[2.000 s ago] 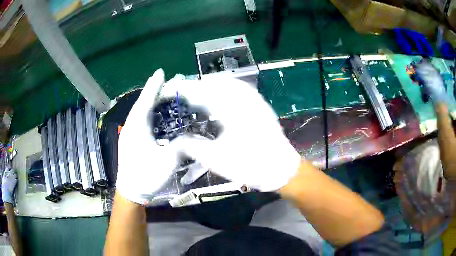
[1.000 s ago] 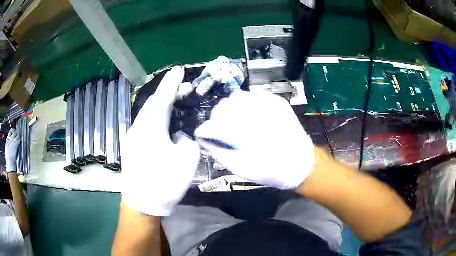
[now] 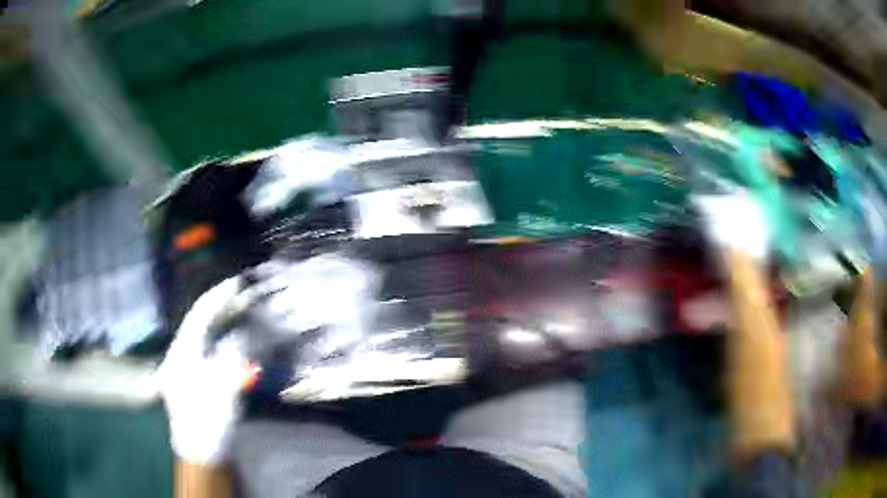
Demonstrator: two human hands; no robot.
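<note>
The picture is strongly blurred. My left hand point(image 3: 204, 379), in a white glove, is low at the left by the bench's front edge. A dark shape with a small orange-red spot shows beside its fingers; I cannot tell if it is held. My right hand point(image 3: 734, 224), also gloved white, is stretched far right, beside the light green mat point(image 3: 768, 160). Its fingers and anything in them are too blurred to tell. A whitish crumpled bundle point(image 3: 326, 292) lies on the bench in front of me, with a long white strip piece point(image 3: 379, 377) at the front edge.
The screw feeder point(image 3: 394, 102) stands at the back centre, with another whitish bundle point(image 3: 297, 175) left of it. Silver profiles point(image 3: 102, 267) lie at the left. A black pad point(image 3: 209, 209) has an orange mark. Blue coils point(image 3: 778, 102) and a neighbour's arm point(image 3: 861, 340) are at the right.
My hands were together over dark parts; they are now far apart. The right has swung far right, the left is lower and further left. The view has shifted to the right.
</note>
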